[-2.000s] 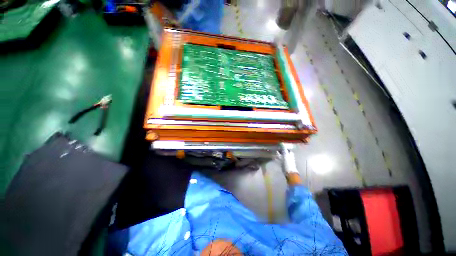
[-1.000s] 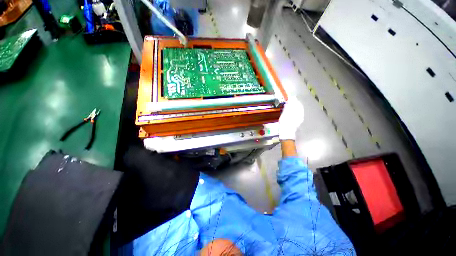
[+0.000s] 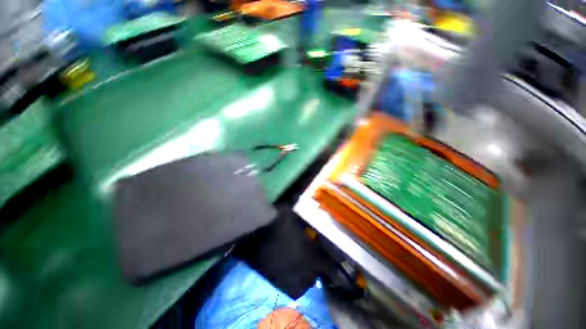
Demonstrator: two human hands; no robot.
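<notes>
The view is blurred. A green circuit board [image 3: 434, 193] lies in the orange fixture [image 3: 385, 238] at the right, with a silvery bar along the near side. A whitish blur at the fixture's near corner, by the bottom edge, may be my right hand [image 3: 493, 316]; its fingers cannot be made out. My left hand is not in view. A dark grey mat [image 3: 193, 212] lies on the green bench left of the fixture. Diagonal cutters [image 3: 280, 154] lie just beyond the mat, handles spread.
More boards on dark supports stand at the bench's left edge [image 3: 26, 154] and far side [image 3: 241, 44]. A tool tray [image 3: 350, 67] is at the bench's far corner. People's blue clothing shows beyond the bench [image 3: 83, 22] and behind the fixture [image 3: 408, 93].
The view has swung left, so the fixture appears further right and tilted, and more bench shows. My right glove, clear at the fixture's corner before, is now only a possible blur.
</notes>
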